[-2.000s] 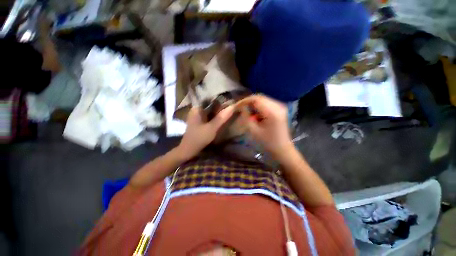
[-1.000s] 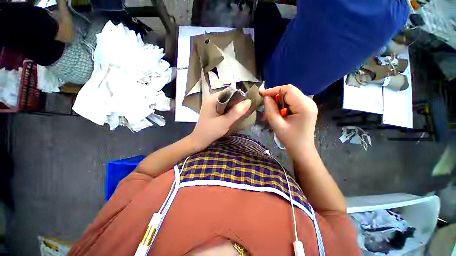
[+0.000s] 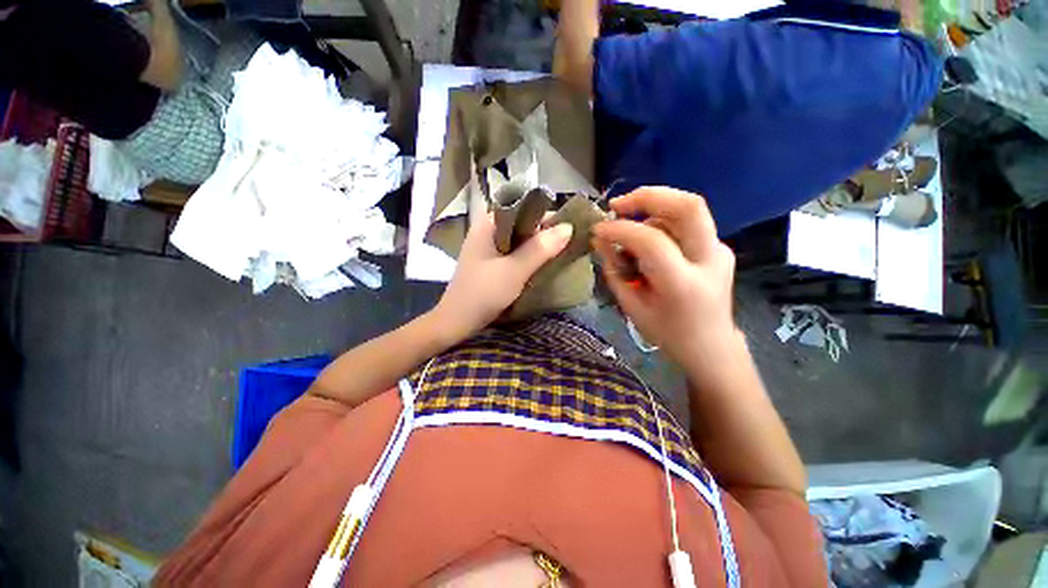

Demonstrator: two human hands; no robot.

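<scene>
My left hand holds a brown cut piece, folded or curled at its upper left, between thumb and fingers. My right hand pinches the upper right corner of the same piece with thumb and forefinger. A small orange-red tool, perhaps thread snips, shows only as a sliver inside my right hand. Beyond my hands, an open pile of brown pieces, some pointed and with pale undersides, lies on a white board.
White cloth pieces are heaped at the left. A person in blue is close ahead at the right. Tied brown bundles lie on a white board. A blue crate is at lower left, a white tub at lower right.
The brown piece now spreads lower and wider between my hands. The orange-red tool is more hidden in my right hand. The person in blue has shifted, and their arm now shows near the pile.
</scene>
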